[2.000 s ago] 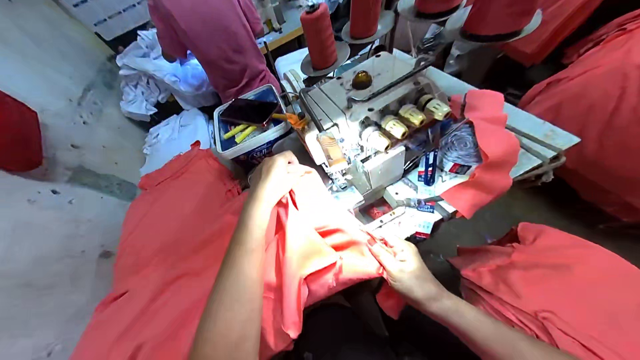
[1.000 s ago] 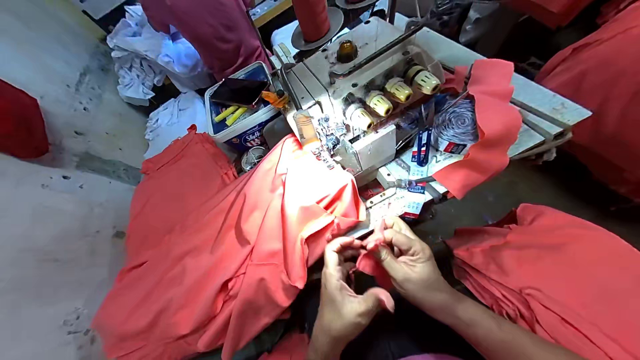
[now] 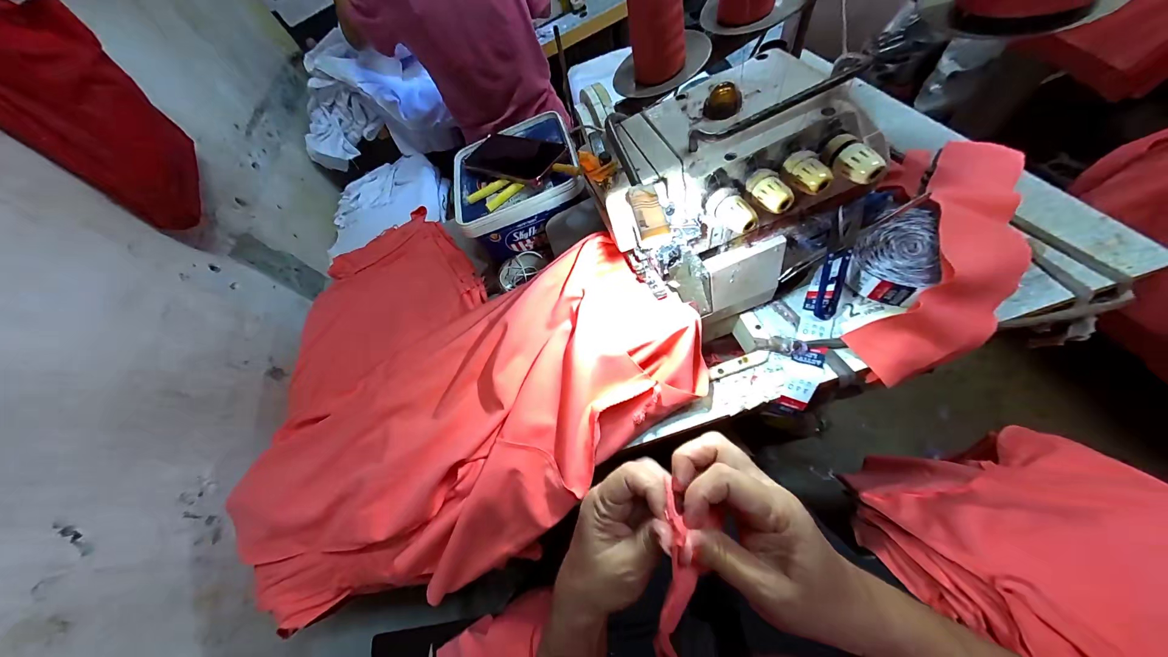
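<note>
Low in the view, my left hand [image 3: 620,538] and my right hand [image 3: 757,538] meet and pinch a narrow coral fabric strip [image 3: 677,584] between their fingertips; its lower end hangs down. Beyond them stands an overlock sewing machine [image 3: 748,265] with a row of cream tension dials [image 3: 807,172]. A large coral fabric piece [image 3: 474,392] lies with its upper end by the lit needle area and spreads down to the left. Neither hand touches it.
A white tub [image 3: 516,214] holds yellow items and a dark phone-like device [image 3: 516,157]. Red thread cones [image 3: 655,46] stand behind the machine. Coral cloth [image 3: 1040,538] is piled at right. A person in a maroon shirt [image 3: 465,59] is behind. A ruffled coral piece [image 3: 972,265] hangs over the table [image 3: 1095,260].
My hands were on the large coral cloth two seconds ago, the left near the needle area. Both have since come together in front of the table, away from that cloth.
</note>
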